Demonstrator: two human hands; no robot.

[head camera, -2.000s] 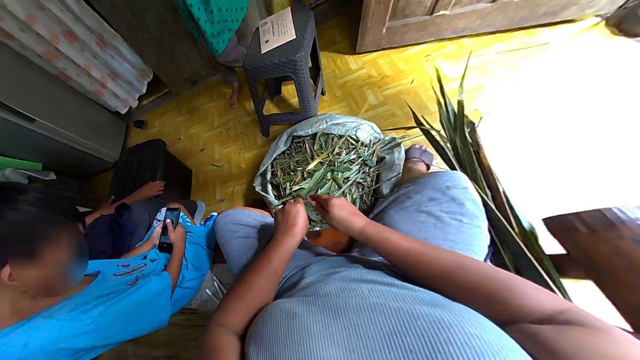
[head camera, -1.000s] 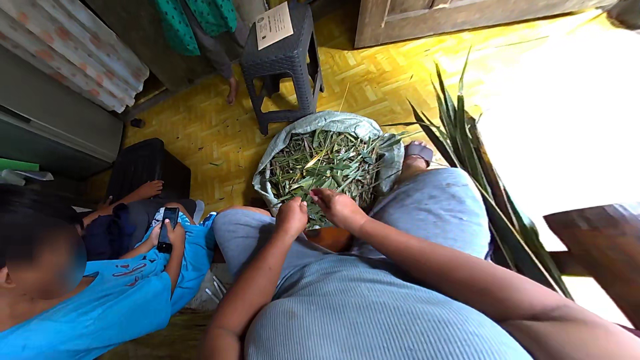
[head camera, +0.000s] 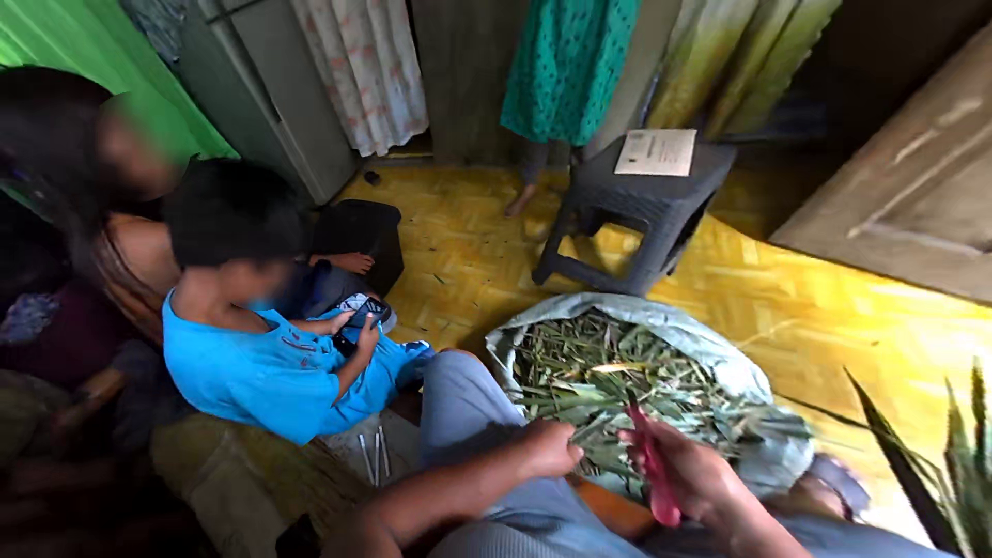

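My right hand (head camera: 682, 465) holds a red-handled tool (head camera: 655, 473), seemingly a small knife, its dark tip pointing up over the cut leaves. To its left, my left hand (head camera: 549, 448) is closed at the near edge of the heap; whether a leaf piece is pinched in it cannot be told. Both hands are apart, above my lap. Below and beyond them stands an open pale woven sack (head camera: 728, 349) full of chopped green leaf strips (head camera: 604, 372). An orange-brown object (head camera: 612, 508) shows partly between my legs.
A person in a blue shirt (head camera: 248, 372) sits at the left holding a phone (head camera: 370, 311); another sits behind. A dark plastic stool (head camera: 651, 201) bearing a printed card (head camera: 657, 152) stands past the sack. Long leaves (head camera: 907, 457) are at the right. Someone stands near the curtains.
The view has swung left, bringing a second seated person into sight. My hands have moved apart, and the red-handled tool in my right hand is now plainly visible.
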